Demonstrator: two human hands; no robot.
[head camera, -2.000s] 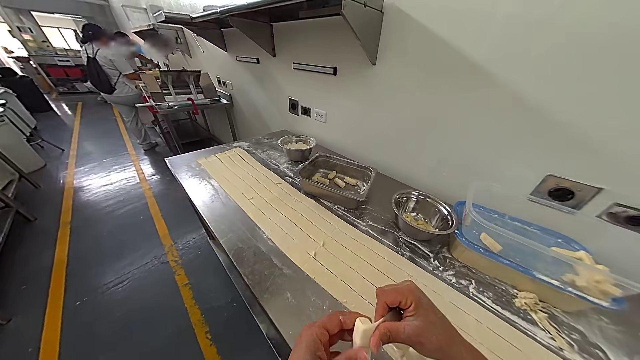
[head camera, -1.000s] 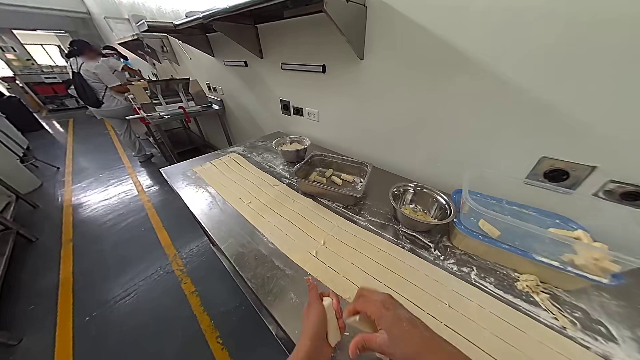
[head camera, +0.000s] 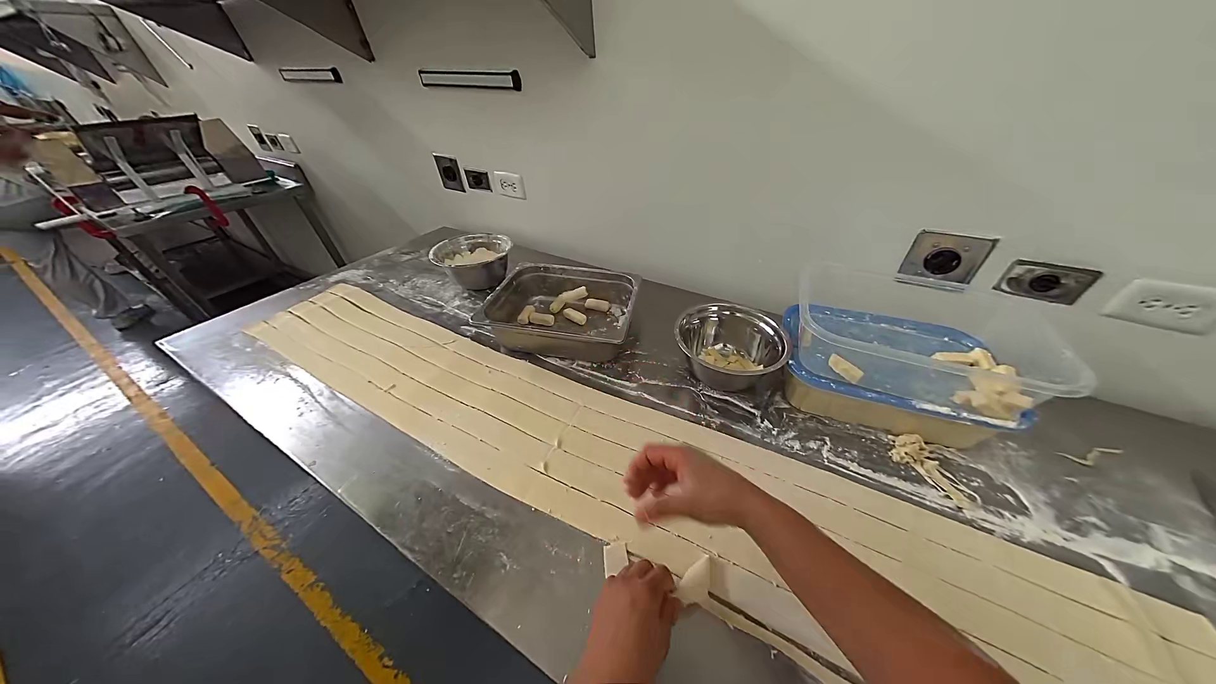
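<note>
A long sheet of dough (head camera: 513, 408), cut lengthwise into strips, lies across the steel table. At its near edge my left hand (head camera: 635, 603) is down on a small pale piece of dough, fingers curled; whether it grips the piece is hidden. A lifted end of a dough strip (head camera: 695, 578) stands beside its fingertips. Above the sheet, a little farther off, my right hand (head camera: 679, 486) hovers with fingers bent and nothing visible in it. Behind the sheet, a rectangular steel pan (head camera: 565, 337) holds several short pale sticks (head camera: 570, 299).
A steel bowl of pale pieces (head camera: 472, 266) stands far left, another steel bowl (head camera: 731, 347) right of the pan. A clear plastic container (head camera: 1045, 366) with pale pieces rests on a blue-rimmed tub (head camera: 912, 408). Dough scraps (head camera: 926, 465) lie nearby. A person stands at the far left.
My hands, earlier together around a pale piece, are now apart: the left is down at the sheet's near edge, the right is raised over the strips. The view has turned right.
</note>
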